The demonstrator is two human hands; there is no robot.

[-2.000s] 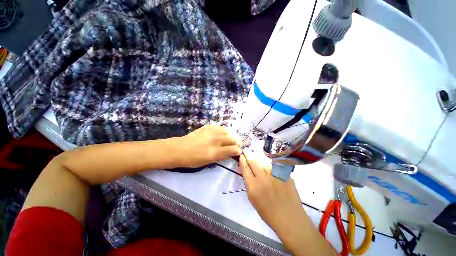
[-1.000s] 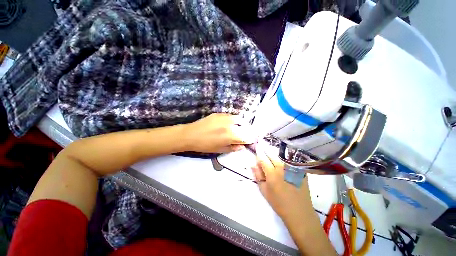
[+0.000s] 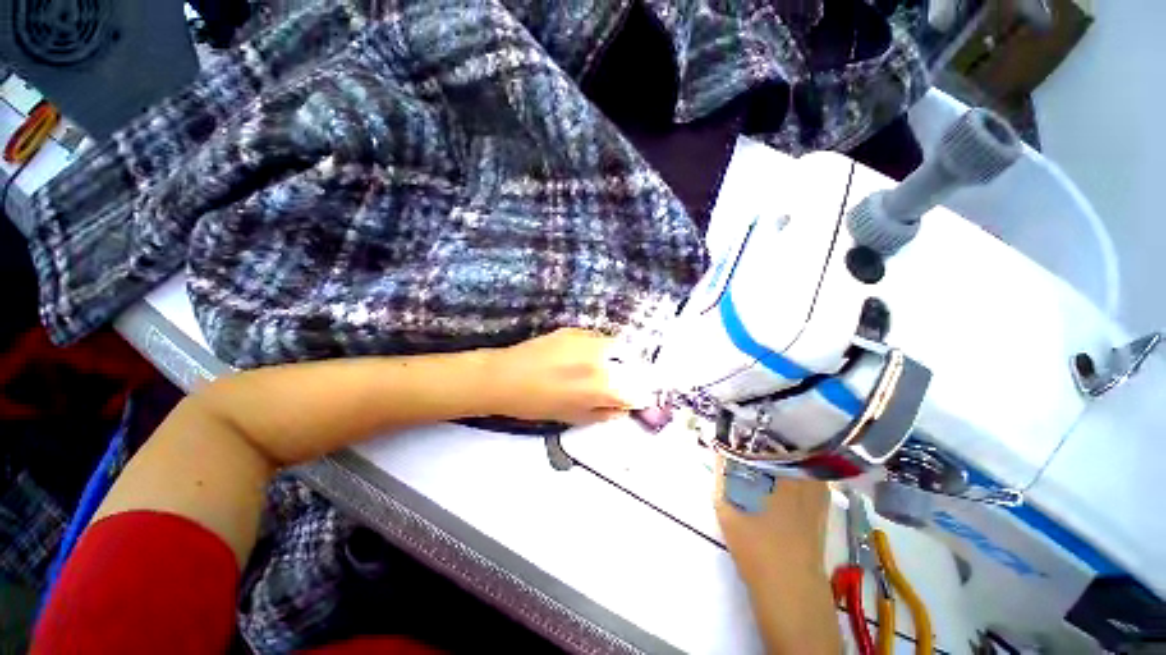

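Observation:
The plaid jacket shell [image 3: 448, 230] lies bunched on the table to the left of the white lockstitch machine [image 3: 793, 282]. Its dark smooth lining [image 3: 691, 160] shows behind. My left hand [image 3: 569, 374] rests at the jacket's near edge by the needle area [image 3: 684, 407], with its fingertips on the cloth in bright glare; a small pinkish spot shows at them. My right hand [image 3: 774, 518] reaches under the machine head from the near side; its fingers are hidden behind the head and its metal guard, so its grip cannot be seen.
Scissors with red and orange-yellow handles [image 3: 882, 595] lie right of my right wrist. A ruler strip [image 3: 448, 563] runs along the table's front edge. More plaid cloth [image 3: 301, 576] hangs below that edge. A blue edge [image 3: 90, 499] shows at lower left.
My right hand has moved right and farther under the machine head, away from my left hand. My left hand stays at the cloth edge. The view has shifted, showing more of the far side.

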